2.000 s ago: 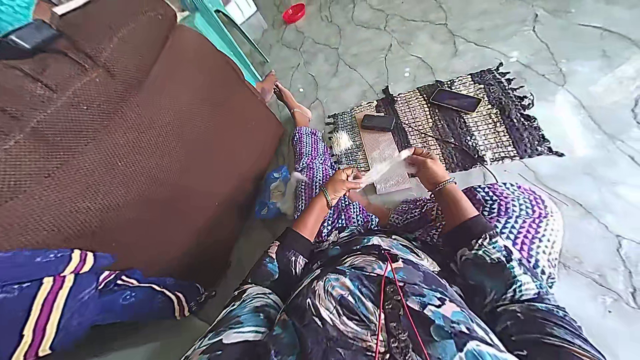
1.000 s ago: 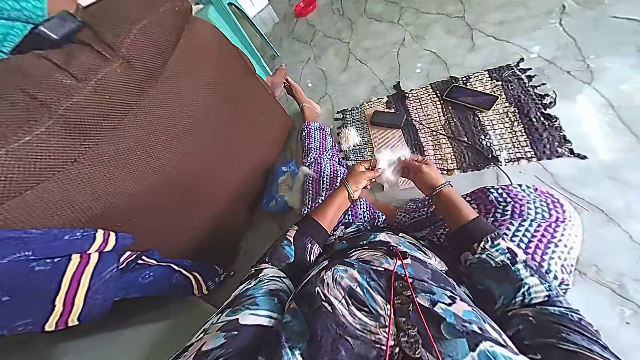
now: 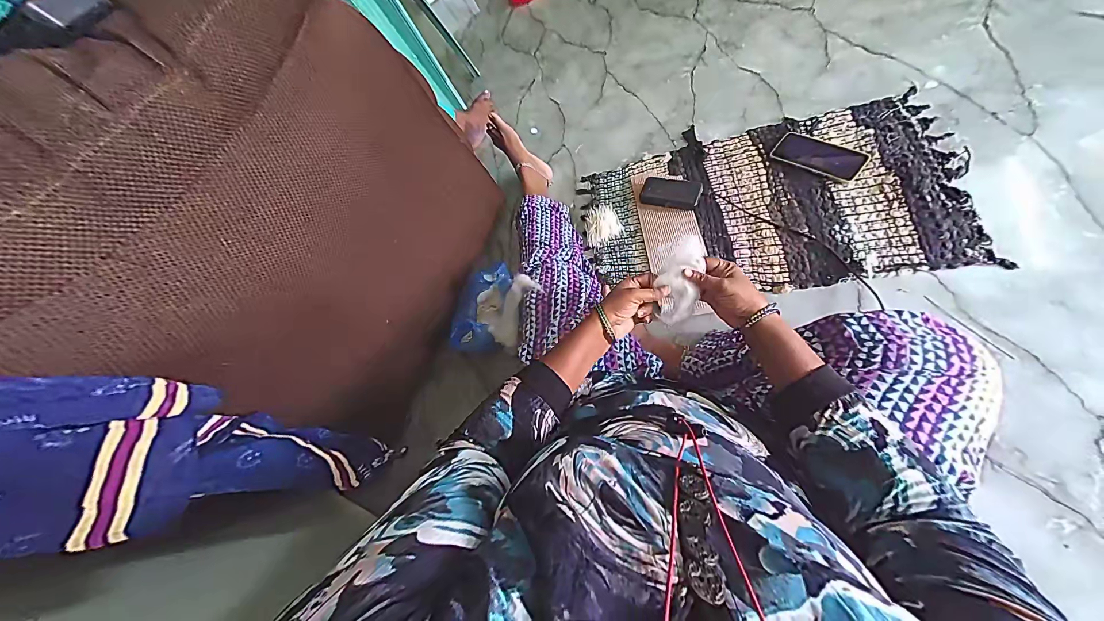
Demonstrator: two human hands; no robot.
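Note:
A tuft of white cotton-like fiber (image 3: 680,280) is stretched between my two hands over my lap. My left hand (image 3: 634,304) pinches its left side, and my right hand (image 3: 726,289) grips its right side with thumb and fingers. Below and beyond the tuft lies a ribbed tan board (image 3: 668,226), its near end partly hidden by the hands. A black phone-like device (image 3: 671,193) rests on the board's far end. Left of the board, a small white fluffy bundle (image 3: 603,225) sits on the edge of the woven rag mat (image 3: 750,241).
A smartphone (image 3: 819,156) and a dark cord (image 3: 806,235) lie on the mat. A blue plastic bag (image 3: 479,312) with whitish fiber is beside my leg. Brown-covered furniture (image 3: 345,216) and a blue striped cloth (image 3: 95,466) fill the left. Another person's foot (image 3: 474,119) may be beside mine.
The white fiber, a flat stretched strip two seconds ago, is now bunched more upright between my hands. Both hands still hold it.

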